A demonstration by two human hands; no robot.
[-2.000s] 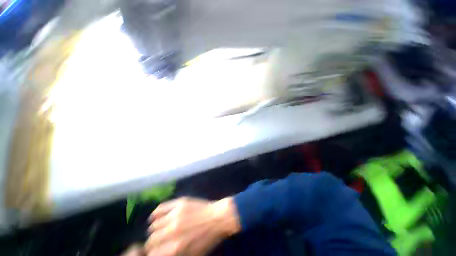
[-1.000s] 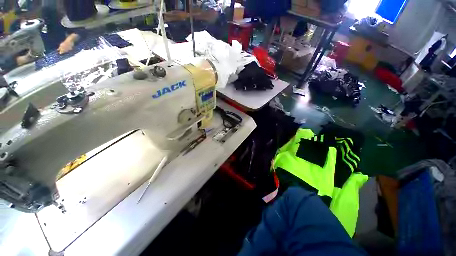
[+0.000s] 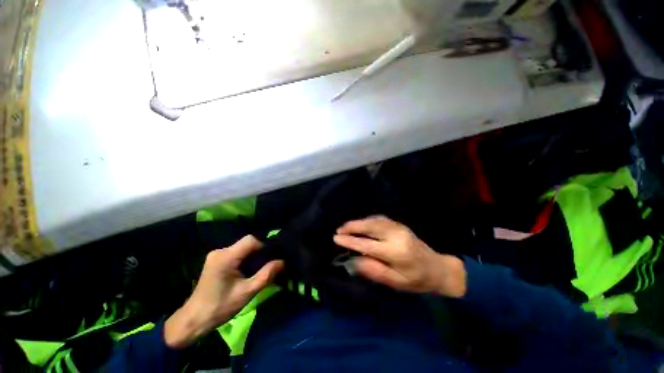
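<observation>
A black garment piece with neon-green parts and short green stripes [image 3: 309, 218] lies over the wearer's lap below the table edge. My left hand [image 3: 231, 280] pinches its dark fabric between thumb and fingers at the left. My right hand [image 3: 397, 256] is on the same fabric to the right, thumb and fingers together on a fold; a small pale bit shows under the fingers. The fabric's folds hide some fingertips.
The white sewing table [image 3: 291, 146] spans the top, with yellow printed tape [image 3: 16, 146] at left. A white-handled pointed tool [image 3: 378, 64] and a dark reddish tool [image 3: 477, 47] lie near the machine base. More black and neon-green garments [image 3: 593, 226] lie at right and lower left.
The view has swung back from the machine and floor at right to the lap. Both hands now show on the black fabric; one second ago only a blue sleeve was visible.
</observation>
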